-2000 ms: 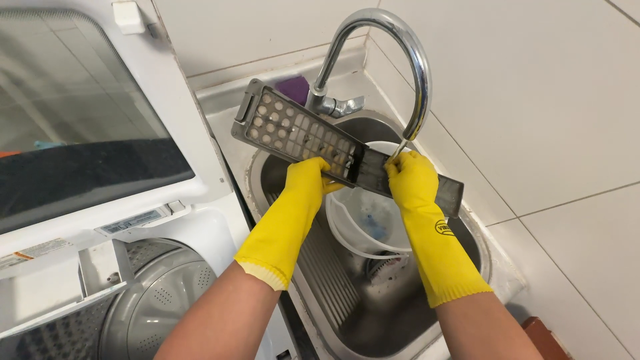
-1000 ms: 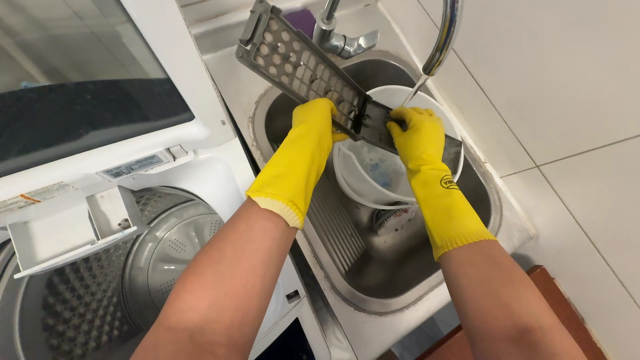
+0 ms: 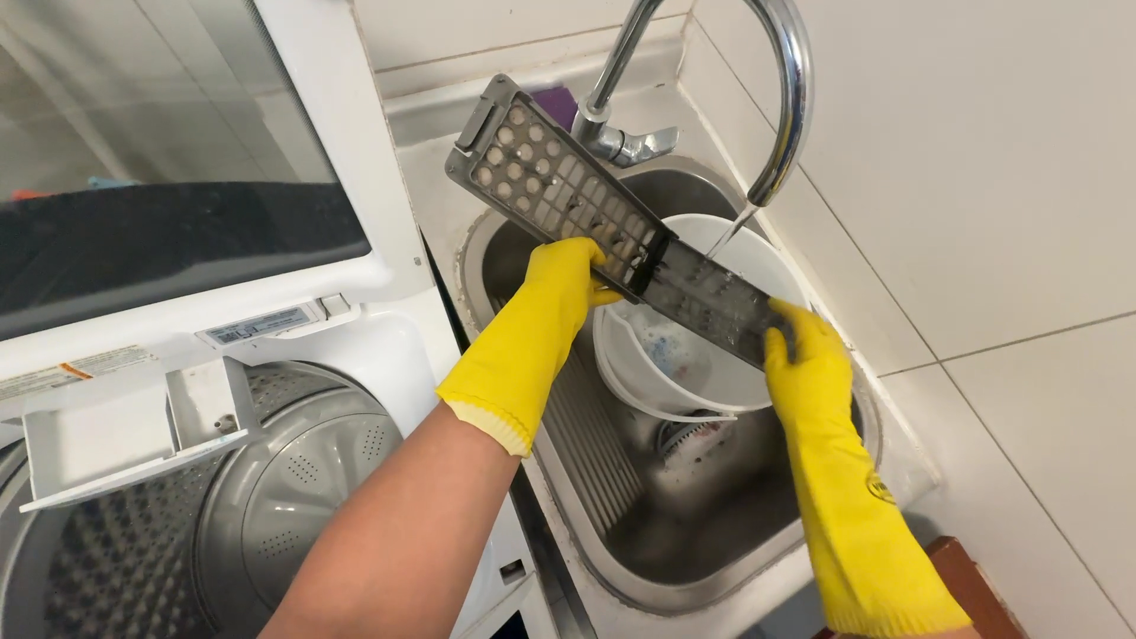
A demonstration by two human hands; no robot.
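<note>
A grey plastic lint filter from a washing machine [image 3: 555,182] lies opened out on its hinge, slanting over the sink. My left hand [image 3: 572,280], in a yellow rubber glove, grips its lower edge near the hinge. At the far right end of the filter, my gloved right hand [image 3: 803,355] holds the darker flap between thumb and fingers. A thin stream of water from the chrome faucet [image 3: 785,106] falls onto that flap. Below it, a white plastic bucket [image 3: 621,364] with some bluish-specked water stands in the stainless steel sink [image 3: 595,444].
At the left is a top-loading washing machine with its lid [image 3: 373,222] raised, a steel drum [image 3: 302,497] and a pulled-out white detergent drawer [image 3: 98,444]. A purple object [image 3: 556,105] lies behind the faucet. Tiled walls [image 3: 958,177] border the sink. A brush-like thing [image 3: 688,435] is under the bucket.
My right hand has moved from near the middle of the filter to the flap's outer end. My left hand keeps its hold near the hinge.
</note>
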